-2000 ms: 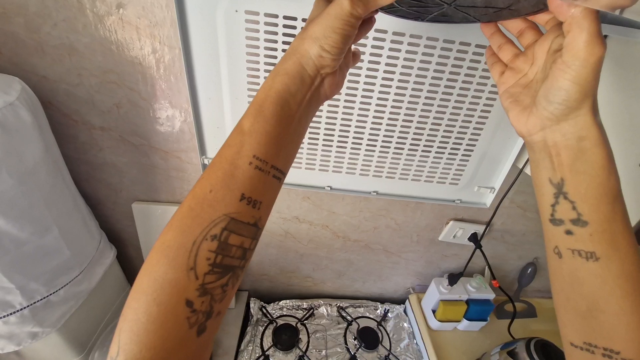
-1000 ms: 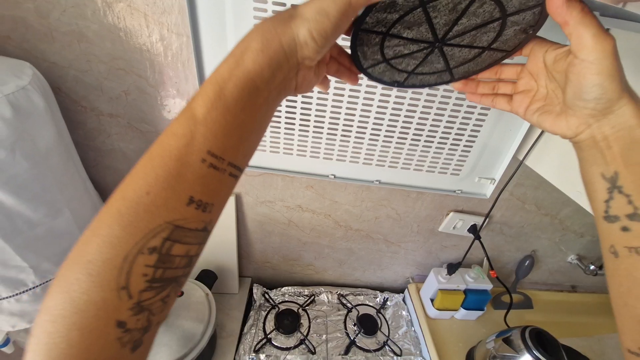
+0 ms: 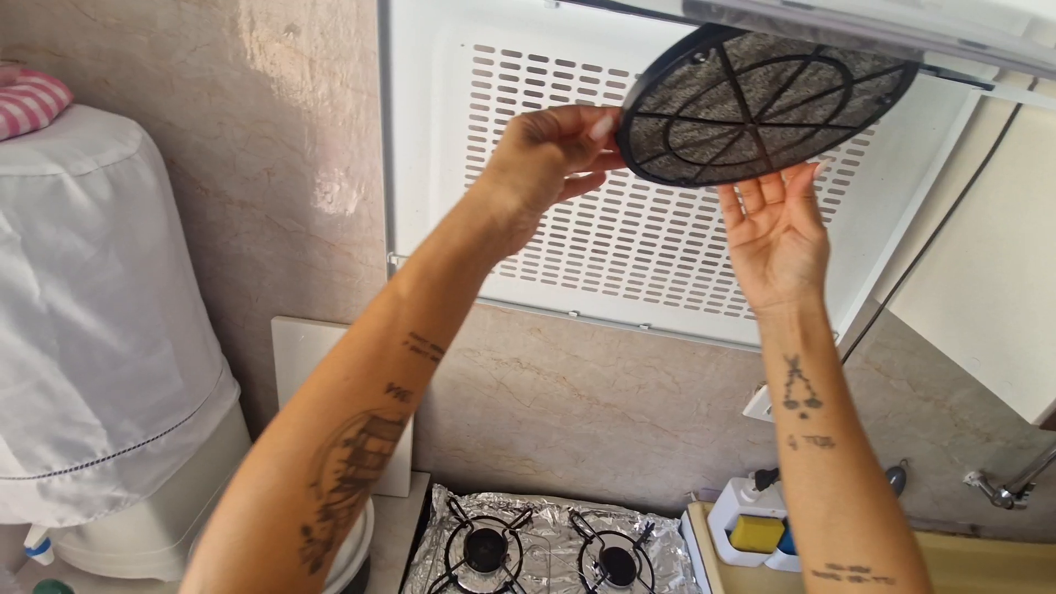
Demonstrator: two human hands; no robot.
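Observation:
A round black range hood filter point(image 3: 763, 111) with a spoked plastic frame over grey mesh is tilted under the hood, its far edge near the underside. My left hand point(image 3: 561, 157) pinches its left rim between thumb and fingers. From below, my right hand point(image 3: 775, 223) touches the near rim with its fingertips, palm up. Behind both hands hangs the white slotted metal panel point(image 3: 627, 239) of the hood, against the marbled wall.
Below stands a foil-covered gas stove point(image 3: 549, 544). A white cloth cover point(image 3: 107, 313) drapes an appliance at left. A black cable point(image 3: 949, 223) runs down at right, near a yellow sponge point(image 3: 756, 534) in a white holder and a tap point(image 3: 1002, 491).
The filter, low in front of the panel a second ago, is now up against the hood's underside. My right hand has moved from its right side to beneath its near rim.

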